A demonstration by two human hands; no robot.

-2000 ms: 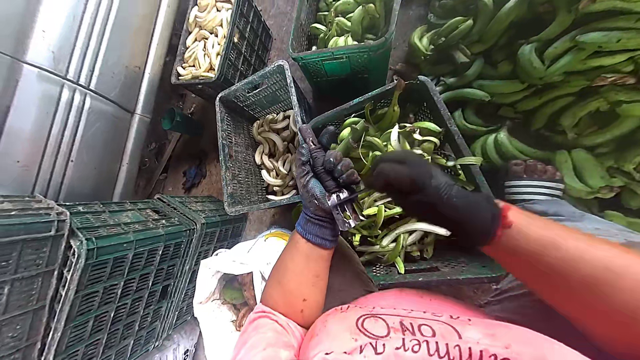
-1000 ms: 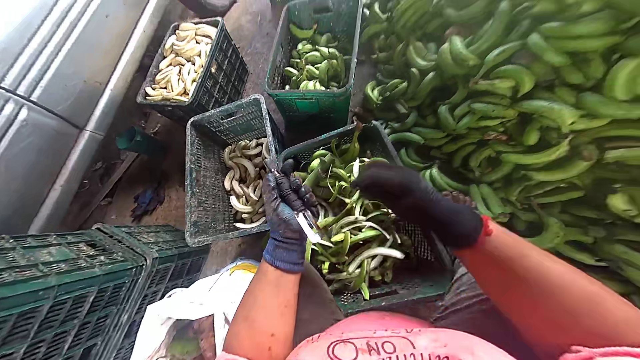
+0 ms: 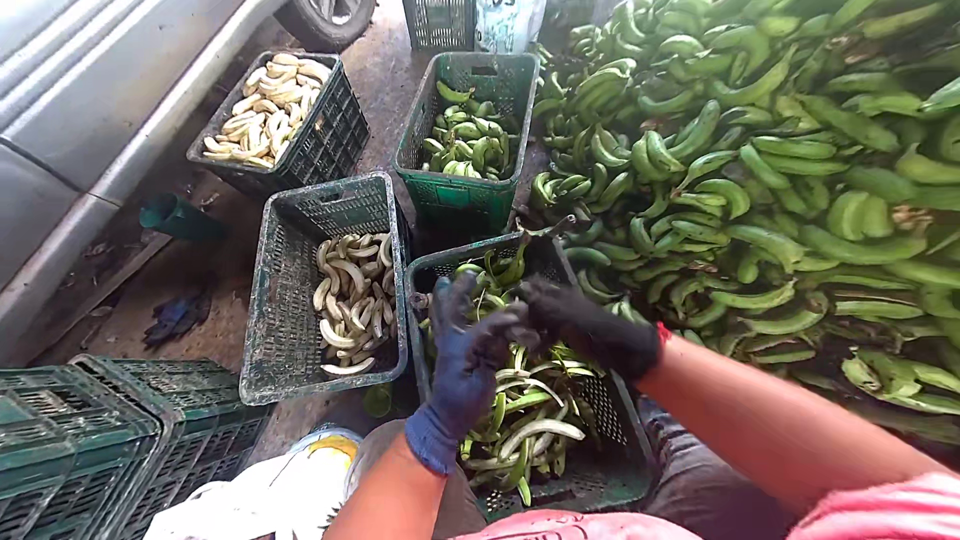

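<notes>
My left hand (image 3: 469, 352), in a blue and dark work glove, is raised over a green plastic crate (image 3: 634, 450) of banana or plantain peels (image 3: 536, 412). Its fingers are spread, and nothing shows in them. My right hand (image 3: 592, 322), in a black glove with a red band at the wrist, is beside it over the same crate. Its fingers are blurred and close to the left fingers; whether it holds anything cannot be told. A crate (image 3: 259, 300) with peeled fruit (image 3: 360, 292) stands directly left of my hands.
Green bananas or plantains (image 3: 750, 187) are heaped at the right. Another green crate (image 3: 461, 195) of green fruit and a black crate (image 3: 322, 120) of peeled fruit stand beyond. Crates (image 3: 202, 397) are at lower left, near a white sack (image 3: 255, 487). A vehicle (image 3: 97, 97) lines the left.
The small metal-bladed tool seen in my left hand earlier no longer shows there. My left fingers have opened, and my hands are closer together. The view takes in more of the far floor.
</notes>
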